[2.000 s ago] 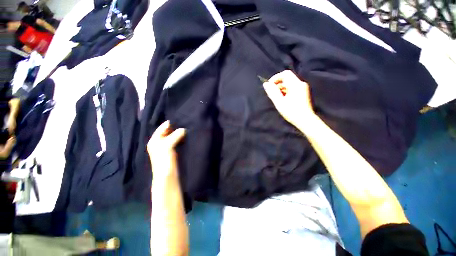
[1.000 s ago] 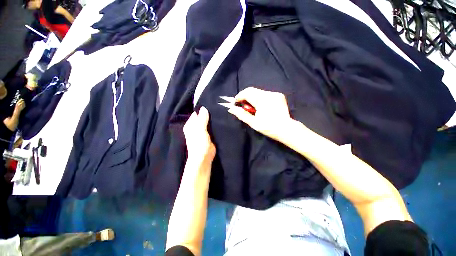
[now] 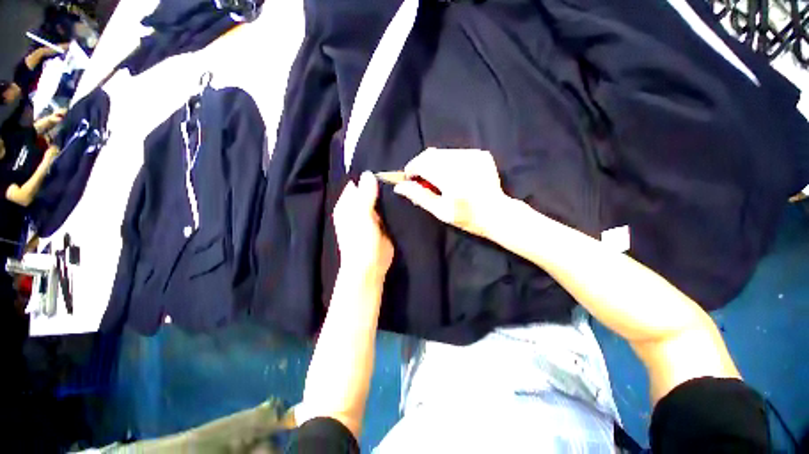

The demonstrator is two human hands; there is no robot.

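A dark navy blazer (image 3: 674,177) lies open in front of me, its darker lining (image 3: 479,97) showing. White trim (image 3: 377,84) runs down its left front edge. My left hand (image 3: 362,226) pinches the front edge at the lower end of the trim. My right hand (image 3: 457,188) holds small thread snips (image 3: 390,177) with red showing between the fingers. Their tips point left and reach the left fingertips. Any thread there is too fine to see. A small white label (image 3: 616,238) shows beside my right forearm.
A smaller-looking navy blazer with white trim (image 3: 191,195) lies at left on the white table (image 3: 111,226). More dark garments lie at far left and top left. Black hangers (image 3: 772,31) are heaped at top right. A person (image 3: 22,160) works at far left. The floor (image 3: 772,355) is blue.
My left hand has moved from the cloth at left up to the front edge at the trim's end. My right hand has brought the snips left to it. The view has shifted.
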